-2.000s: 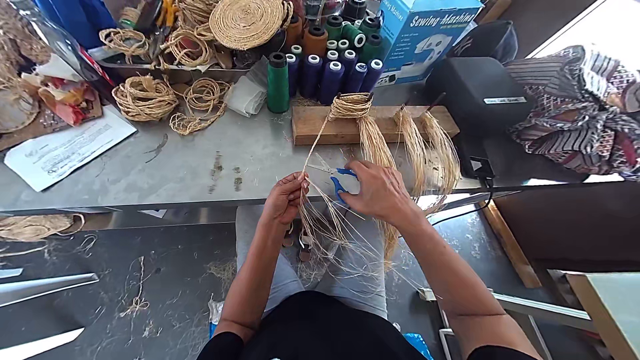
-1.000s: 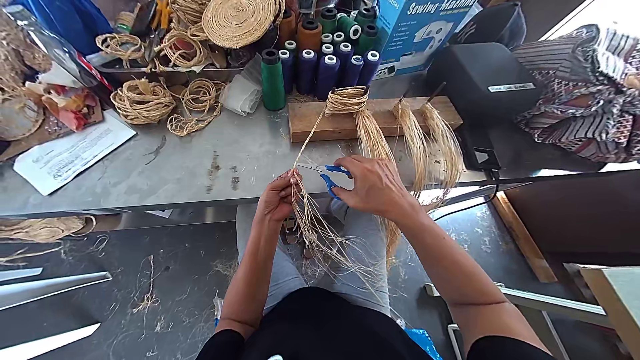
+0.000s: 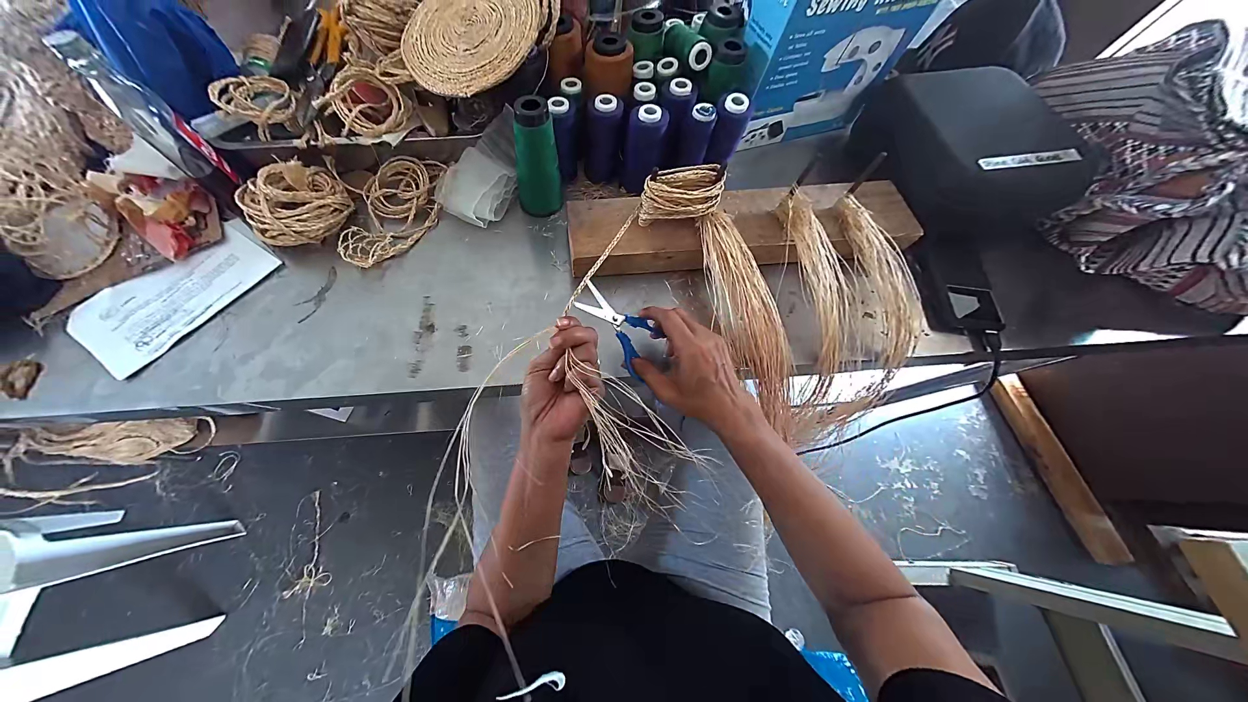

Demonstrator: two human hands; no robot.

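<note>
My left hand pinches the lower end of a braided natural-fibre cord, with loose strands fanning out below the fingers. My right hand holds blue-handled scissors, their blades parted and pointing left at the cord just above my left fingers. The cord runs up to a wound coil on a wooden block with upright metal pins. A fibre bundle hangs from beside the coil, and two more bundles hang from pins farther right.
Behind the block stand several thread cones and a blue sewing machine box. Cord coils and a printed sheet lie at left. A black case and patterned cloth are at right. The metal table's front edge crosses below.
The scissors' blades stay at the cord near my left fingers. Several long strands now trail down over my left forearm, to the left of the main bunch.
</note>
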